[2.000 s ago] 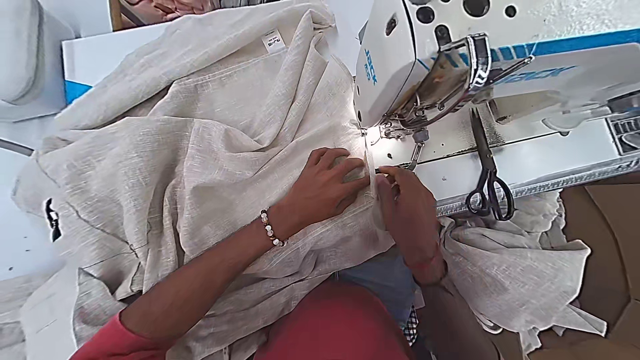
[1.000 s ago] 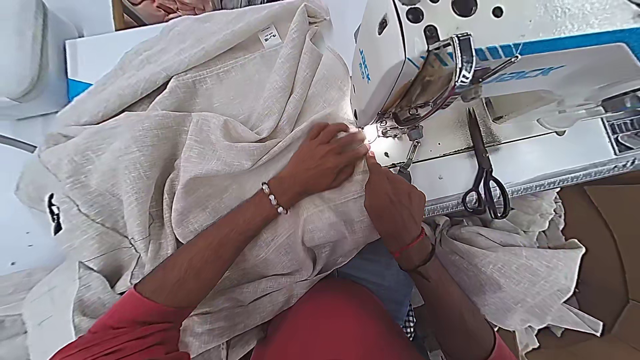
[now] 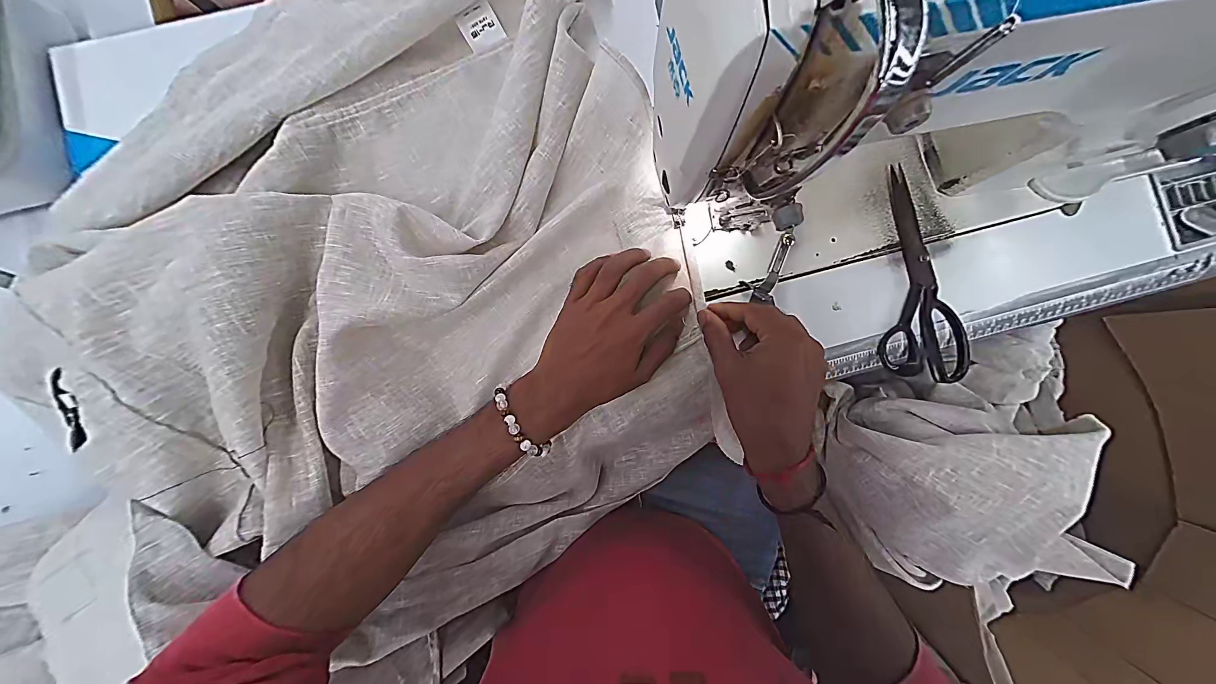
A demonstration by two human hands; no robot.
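A beige woven garment [image 3: 408, 313] lies in folds left of the lit needle area of a white Jack sewing machine [image 3: 712, 104]. Its right edge runs under the presser foot [image 3: 736, 217]. My left hand [image 3: 622, 323] lies palm down on the cloth, fingers slightly spread, just below and left of the foot. With thumb and forefinger, my right hand [image 3: 765, 370] pinches the cloth's edge below the foot, close beside my left fingertips. A small white label [image 3: 481, 27] bearing writing shows at the garment's top.
Black-handled scissors [image 3: 920, 304] lie on the machine bed right of my right hand. A measuring tape strip [image 3: 1083, 302] runs along the bed's front edge. More beige cloth [image 3: 969, 465] hangs below it, over brown cardboard [image 3: 1140, 570]. A white and blue box [image 3: 123, 90] is at the upper left.
My hands, close together at the presser foot one second ago, are now lower along the cloth's edge. My left hand has flattened on the cloth.
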